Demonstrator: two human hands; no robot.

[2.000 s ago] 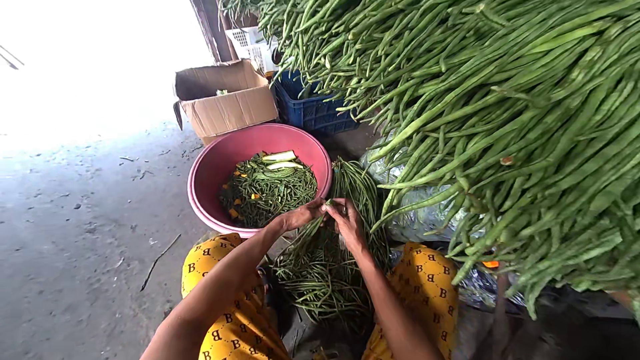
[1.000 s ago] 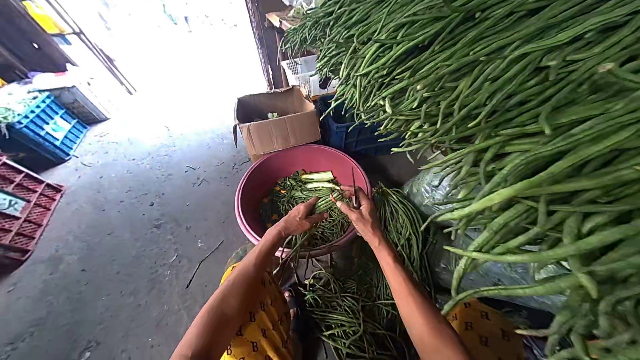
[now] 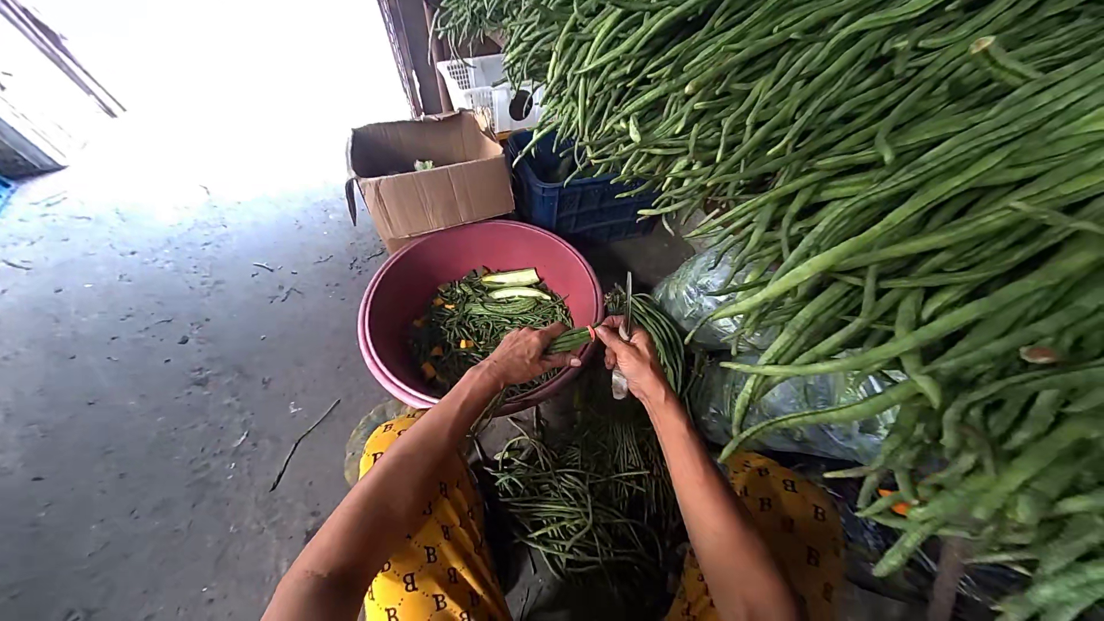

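My left hand [image 3: 528, 354] is closed around a small bundle of long green beans [image 3: 569, 341] over the right rim of a pink plastic tub [image 3: 479, 235]. At the bundle's end, my right hand [image 3: 634, 355] pinches a red band [image 3: 592, 333] and also holds a knife [image 3: 629, 297], its blade pointing up. Cut bean pieces [image 3: 487, 319], orange chunks and two pale green vegetable pieces [image 3: 511, 278] lie in the tub. Loose long beans [image 3: 578, 500] are heaped between my knees, and more [image 3: 660, 332] lie right of the tub.
A large pile of long beans [image 3: 862, 172] fills the right side, above clear plastic bags [image 3: 802, 405]. Behind the tub stand an open cardboard box [image 3: 440, 200], a blue plastic crate [image 3: 586, 207] and white baskets [image 3: 479, 78]. A thin stick [image 3: 304, 444] lies on the concrete floor at left.
My hands, apart over the tub a second ago, now meet at the bundle by its right rim. The red band now shows at the bundle's end. The view has shifted.
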